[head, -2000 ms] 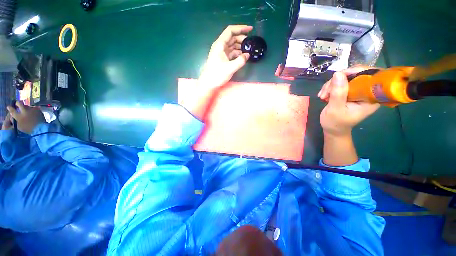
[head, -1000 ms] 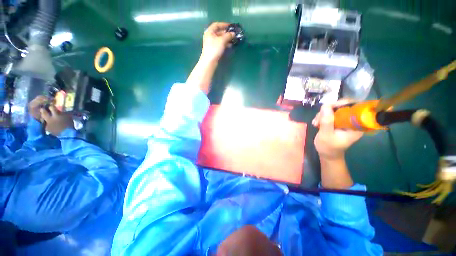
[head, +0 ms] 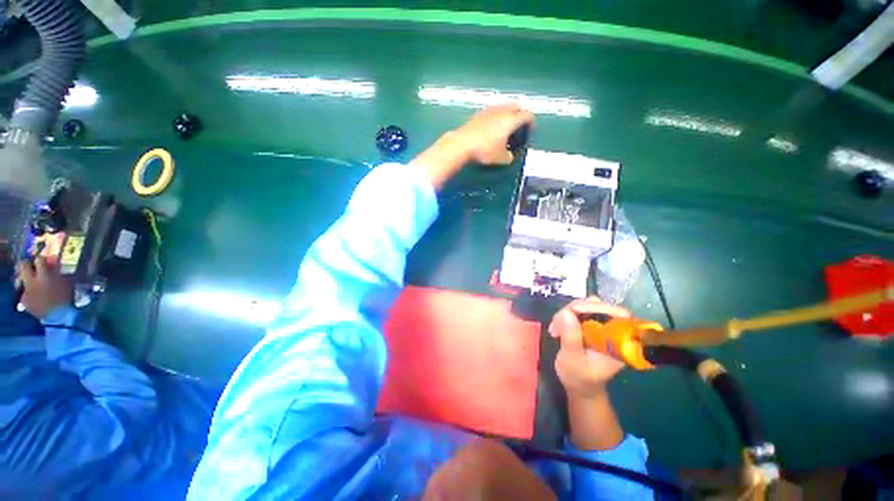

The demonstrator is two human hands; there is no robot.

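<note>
My left hand (head: 495,135) reaches far forward to the back left corner of the screw feeder (head: 564,220). Its fingers are around a small round black part (head: 518,140), mostly hidden by the hand and feeder. Another round black part (head: 391,139) stands on the bench left of my left hand. My right hand (head: 585,358) holds the orange electric screwdriver (head: 621,340) just in front of the feeder's right side. The driver's bit cannot be made out. The red mat (head: 461,362) lies in front of me, partly under my left sleeve.
A crumpled clear bag (head: 620,259) lies beside the feeder. A red tray (head: 863,297) is at the right. A yellow tape roll (head: 153,172) and further black parts (head: 186,124) are at the left. A neighbouring worker's hand (head: 46,286) is at a dark device (head: 108,240). A grey duct (head: 51,59) hangs upper left.
The view has shifted. A round black part now stands alone where my left hand was, and that hand has moved right to another part behind the feeder. The right hand still holds the screwdriver.
</note>
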